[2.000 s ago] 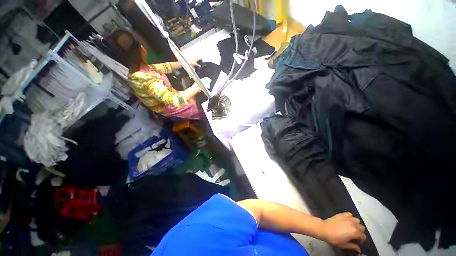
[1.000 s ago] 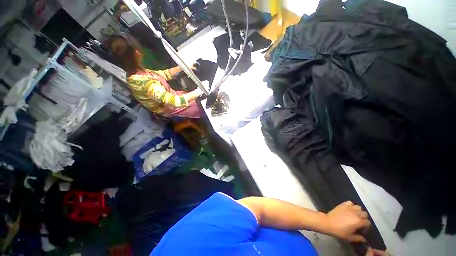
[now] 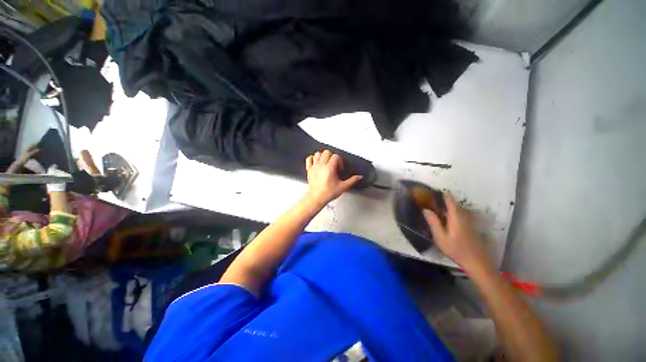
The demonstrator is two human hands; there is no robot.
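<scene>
A black trouser leg (image 3: 273, 147) lies over the white table, its cut end toward the right. My left hand (image 3: 328, 177) rests on the leg near that end, thumb spread from the fingers. My right hand (image 3: 455, 230), somewhat blurred, is on the brown-orange handle of a dark steam iron (image 3: 411, 219). The iron stands right of the leg end, apart from it, its pointed end toward the front edge. A narrow dark strip (image 3: 382, 187) shows between leg end and iron.
A large black garment pile (image 3: 304, 63) covers the far side of the white table (image 3: 482, 120). A short black line (image 3: 428, 164) lies beyond the iron. A grey wall (image 3: 588, 141) and hose (image 3: 595, 279) are at right. A person in a yellow-patterned top (image 3: 35, 237) sits at left.
The view has swung right, bringing in the wall and the iron. My right hand, earlier at the leg end, is now on the iron. My left hand stays on the leg with fingers more spread.
</scene>
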